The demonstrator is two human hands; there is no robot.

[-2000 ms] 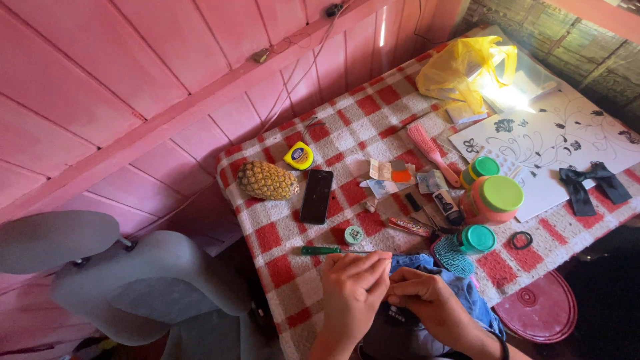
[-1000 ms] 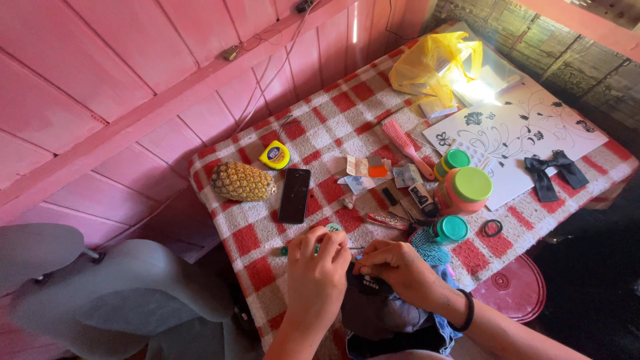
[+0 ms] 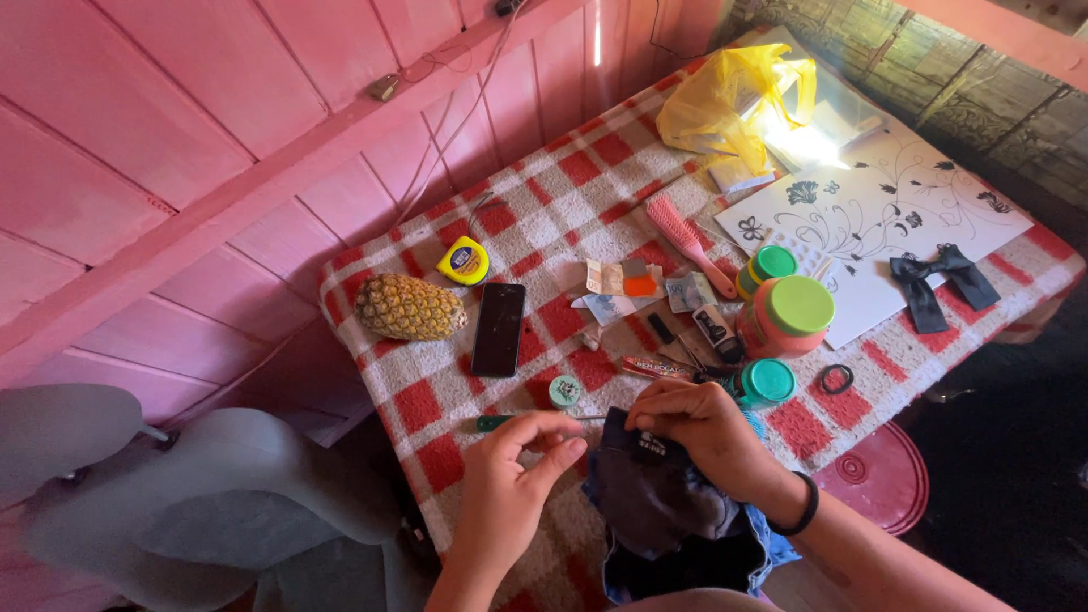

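Note:
My right hand (image 3: 701, 429) pinches the upper edge of a dark cloth garment (image 3: 659, 493) with a small label. Blue denim (image 3: 769, 544) lies around and below the dark cloth. To the left, my left hand (image 3: 523, 476) is raised with thumb and forefinger curled near each other; no object shows clearly between them, and whether it holds something fine cannot be told. Just beyond the left fingers lies a screwdriver with a green handle (image 3: 493, 422), its thin shaft pointing right toward the cloth. A small round light-green lid or tin (image 3: 564, 391) sits behind it.
A pineapple (image 3: 410, 308), yellow tape measure (image 3: 464, 260) and black phone (image 3: 498, 330) lie left on the checked tablecloth (image 3: 442, 463). Banknotes (image 3: 605, 279), a pink hairbrush (image 3: 690, 245), lidded jars (image 3: 786, 316) and a black bow (image 3: 943, 285) are farther right. A grey chair (image 3: 221, 501) stands left.
My left hand was over the screwdriver handle one second ago and is now nearer me, leaving the handle in sight. The right hand keeps its grip on the dark cloth.

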